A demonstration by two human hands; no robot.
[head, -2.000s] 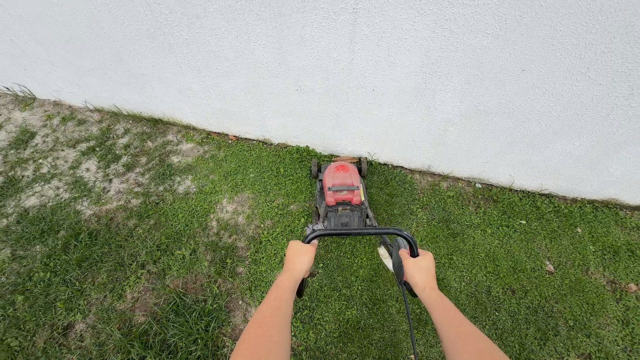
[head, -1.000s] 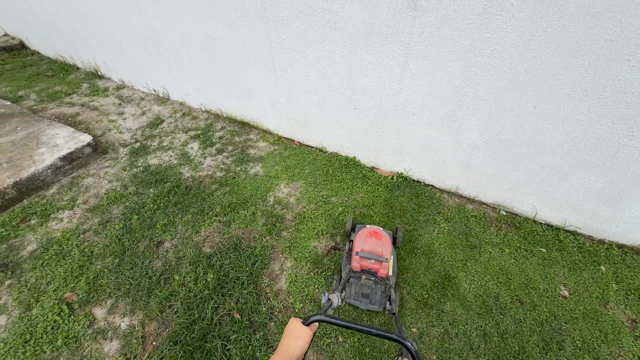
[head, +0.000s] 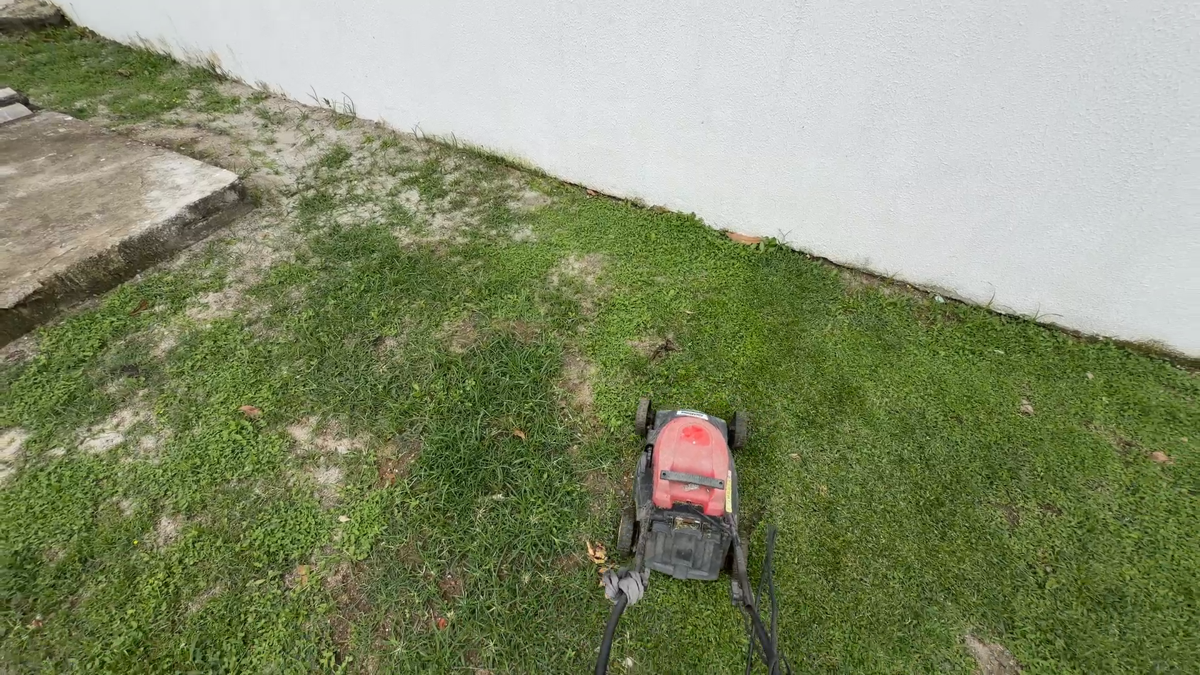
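Note:
A red and black lawn mower (head: pixel 692 469) stands on the grass (head: pixel 891 525) at the lower middle of the head view, its front toward the white wall. Its black tubular handle (head: pixel 611 633) runs down out of the frame. A grey cloth-like wrap (head: pixel 625 585) is tied round the left side of the handle, and a black cable (head: pixel 771 581) hangs by the right side. Neither my left hand nor my right hand is in view, and the top bar of the handle is out of sight below the frame.
A rough white wall (head: pixel 750 112) crosses the back, sloping down to the right. A raised concrete slab (head: pixel 103 206) with a hard edge lies at the left. Sandy bare patches (head: pixel 412 202) and dry leaves (head: pixel 595 551) break up the grass. A reddish piece (head: pixel 745 238) lies at the wall's foot.
The mower has moved back from the wall, where it stood two seconds ago. Both hands were on the handle then; they have left the frame. The view has shifted left, showing the slab.

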